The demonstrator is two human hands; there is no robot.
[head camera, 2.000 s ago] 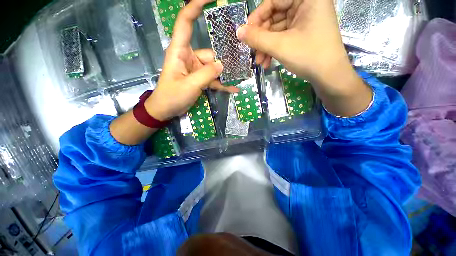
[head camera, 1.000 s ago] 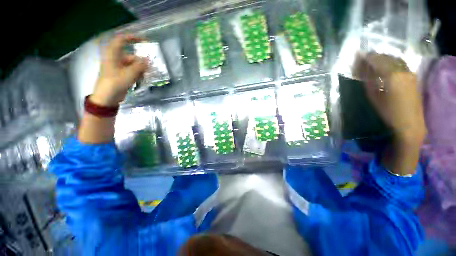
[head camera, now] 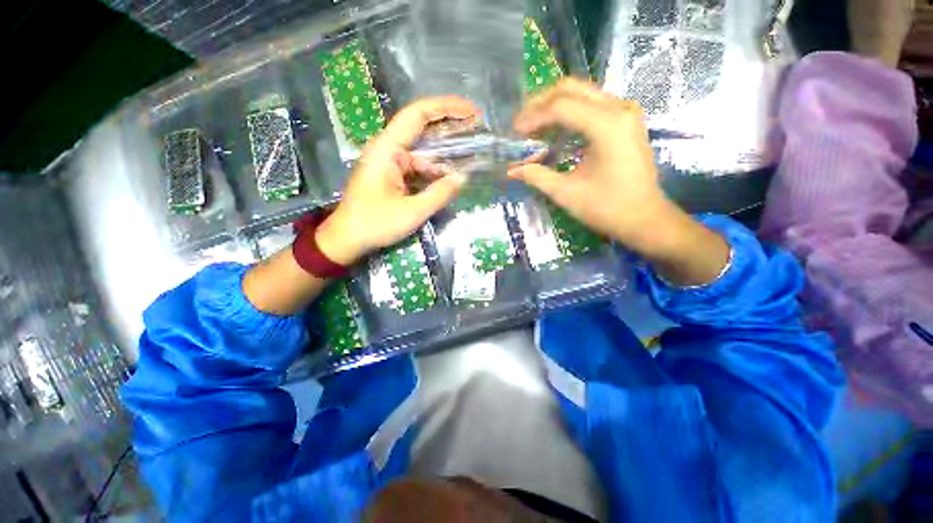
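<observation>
My left hand [head camera: 394, 189] and my right hand [head camera: 604, 169] face each other over the middle of the clear blister tray [head camera: 471, 325]. Between them they pinch the near edge of a blurred, silvery, see-through film sheet [head camera: 465, 66], which extends away from me. Its pattern cannot be made out. Two boards covered with net-patterned film lie in the far row's left pockets: a left one [head camera: 185, 172] and a second one [head camera: 274, 153]. A bare green circuit board [head camera: 353, 94] lies beside them. The near row holds several green boards, partly hidden by my hands.
Patterned film sheets [head camera: 670, 61] lie right of the tray. A co-worker's pink sleeve [head camera: 834, 174] is at the right. Ridged clear trays [head camera: 46, 296] are at the left edge. A dark green surface [head camera: 72, 77] shows at the upper left.
My left hand has left the covered board at the tray's far left. My right hand has come back from the film pile on the right. Both now hold a film sheet over the tray.
</observation>
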